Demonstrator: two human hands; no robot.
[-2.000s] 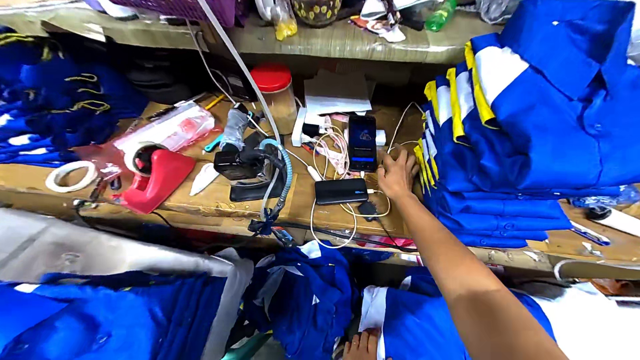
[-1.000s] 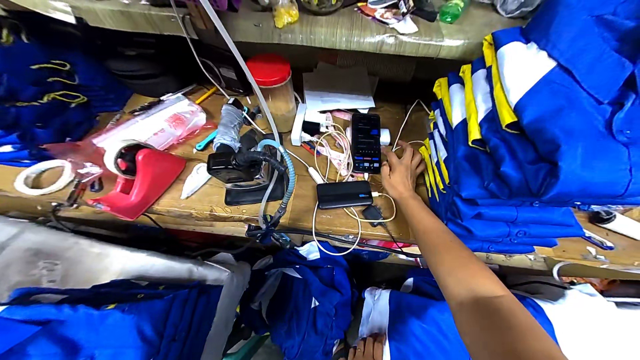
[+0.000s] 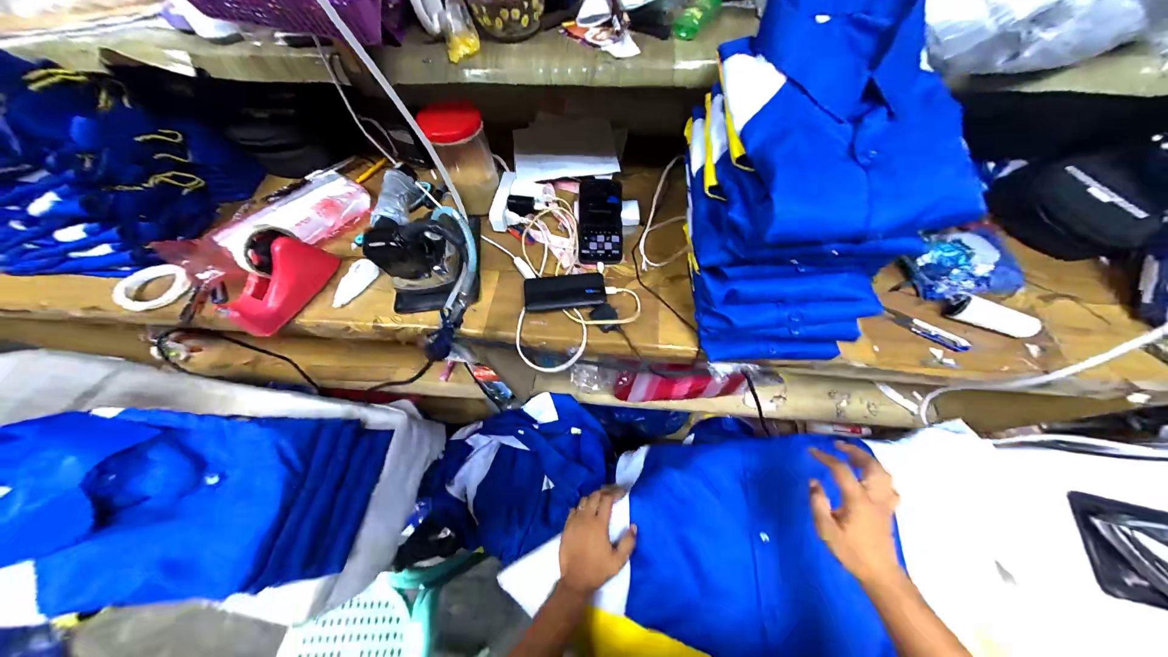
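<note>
A blue garment with white and yellow panels lies spread on the white work surface at the lower middle. My left hand rests on its white left edge, fingers slightly bent. My right hand is over its upper right part, fingers apart and a little blurred; whether it touches the cloth I cannot tell. Beyond them, a smartphone with a lit screen lies on the wooden shelf, behind a black power bank with white cables. A stack of folded blue shirts stands right of the phone.
Folded blue garments lie at lower left, beside a crumpled blue garment. The shelf holds a red tape dispenser, a tape roll, a red-lidded jar and a pen. A green plastic chair is below.
My right hand has left the phone's side and come down to the blue garment. My left hand, earlier at the bottom edge, now shows more fully on the garment. The phone's screen looks different.
</note>
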